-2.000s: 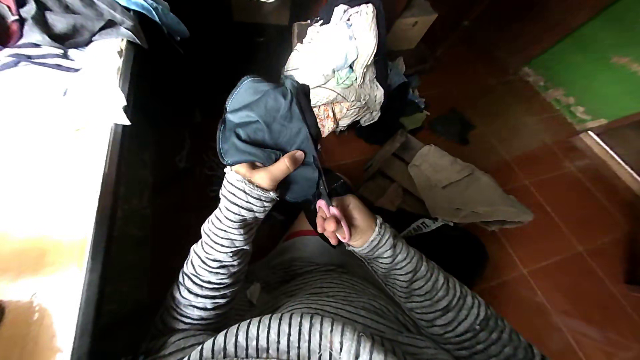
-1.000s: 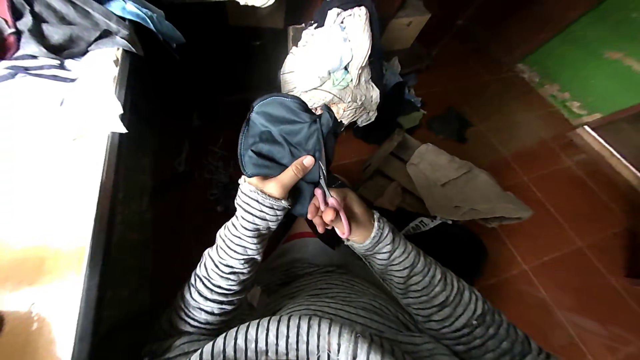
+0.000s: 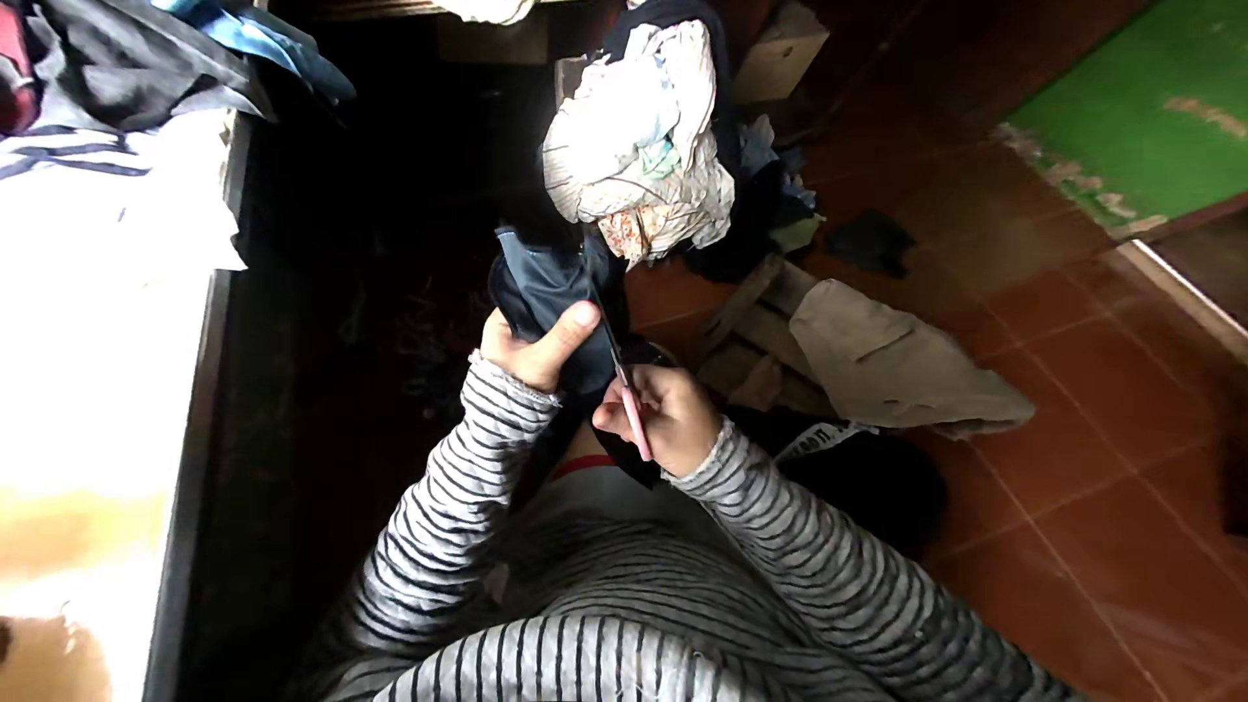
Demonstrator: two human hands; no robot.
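Observation:
My left hand (image 3: 538, 349) holds a piece of dark blue-grey cloth (image 3: 546, 278), its thumb lying on top of the fabric. In my right hand (image 3: 673, 414) is a pair of scissors with pink handles (image 3: 634, 414). The blades point up and away from me along the right side of the cloth, close to my left thumb; whether they are parted is hard to tell. The lower part of the cloth hangs over my lap and merges with dark shadow.
A pile of pale, crumpled cloth (image 3: 643, 146) lies just beyond my hands. To the left runs a brightly lit table (image 3: 107, 390) with garments (image 3: 136, 68) at its far end. Brown cloth (image 3: 887, 361) lies at the right, over the red tiled floor (image 3: 1063, 390).
The dark cloth was spread wide and rounded before; it now looks narrower and folded, with its upper part lower. The pink handles have turned and now appear edge-on.

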